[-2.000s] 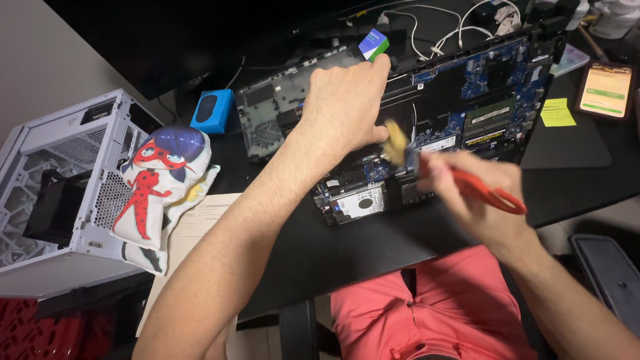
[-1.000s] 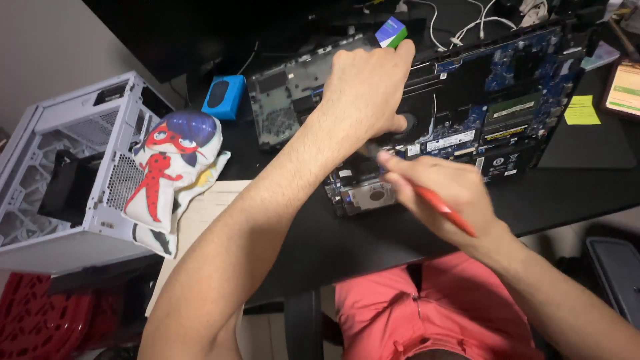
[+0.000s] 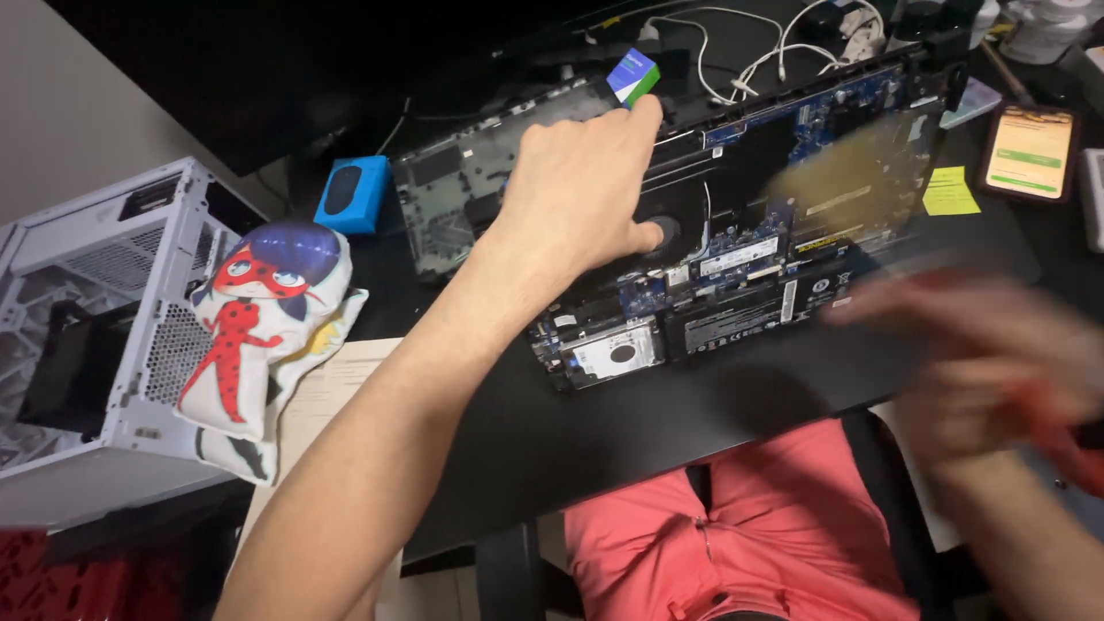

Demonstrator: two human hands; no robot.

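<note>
An opened laptop base [image 3: 742, 302] lies tilted on the black desk, its blue circuit boards, fan, battery [image 3: 746, 315] and hard drive [image 3: 614, 354] exposed. My left hand [image 3: 586, 185] grips it at the upper edge, with the thumb over the fan [image 3: 662, 235]. At the right, my right hand [image 3: 975, 362] is strongly blurred and is closed on a red-handled brush [image 3: 1056, 423]. A yellowish blur, seemingly the bristles, crosses the boards at the laptop's right part. Behind my left hand lies a separate laptop cover panel [image 3: 448, 185].
A white computer case [image 3: 142, 423] and a printed doll cushion [image 3: 250, 336] stand left. Around the laptop are a blue box [image 3: 352, 194], a small blue-green box [image 3: 633, 78], white cables [image 3: 780, 43], a yellow sticky note [image 3: 950, 191] and a lit phone [image 3: 1030, 151].
My right hand with the brush has moved right, away from the laptop's lower middle. My left hand keeps its hold at the laptop's upper edge.
</note>
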